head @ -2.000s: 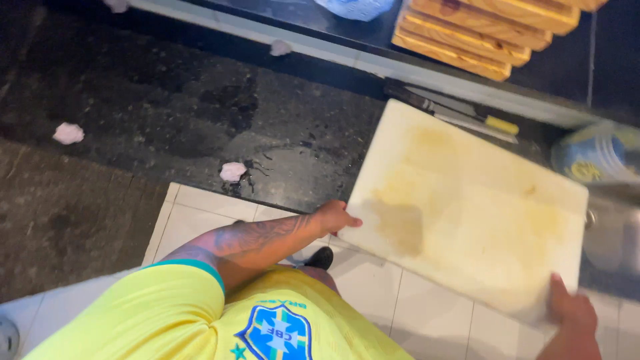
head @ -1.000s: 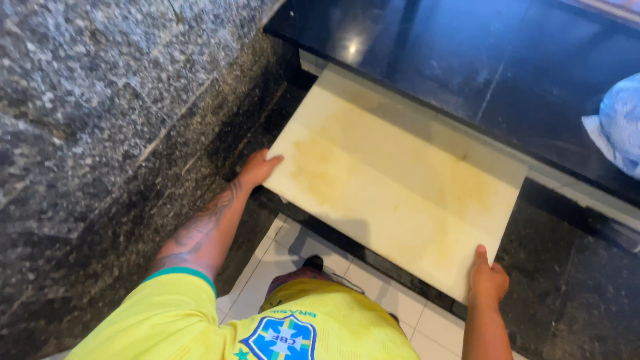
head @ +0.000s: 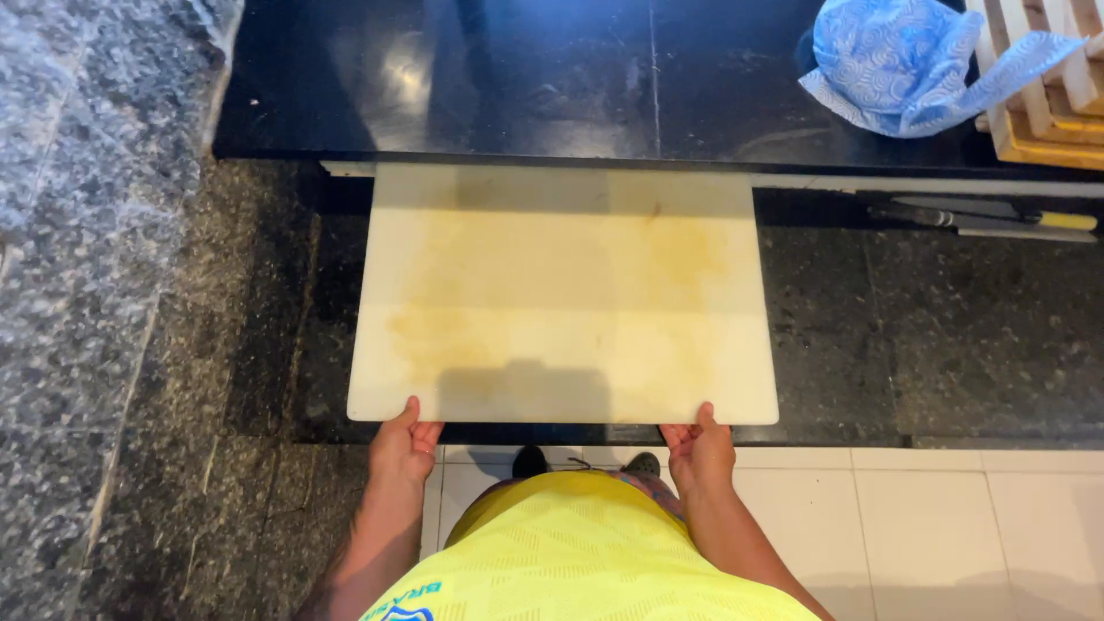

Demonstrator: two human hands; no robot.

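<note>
A large white plastic cutting board (head: 561, 293) with yellowish stains lies over the dark stone counter (head: 828, 345), its far edge meeting the raised black shelf's front. My left hand (head: 404, 444) grips the near edge close to the left corner, thumb on top and fingers beneath. Near the right corner, my right hand (head: 703, 444) holds the same edge in the same way. To the right of the board, at the back of the counter, lie a dark-handled knife (head: 914, 213) and a yellow-handled tool (head: 1065, 221).
On the raised black shelf (head: 535, 86) sit a crumpled blue patterned cloth (head: 897, 69) and slatted wooden boards or a rack (head: 1052, 129) at the right. A speckled granite wall (head: 103, 259) bounds the left side. Pale floor tiles (head: 914, 517) show below the counter.
Both hands have brought the cutting board left along the counter, away from the knives, and squared it with the counter. Both hands now hold its near edge. The view has shifted a lot.
</note>
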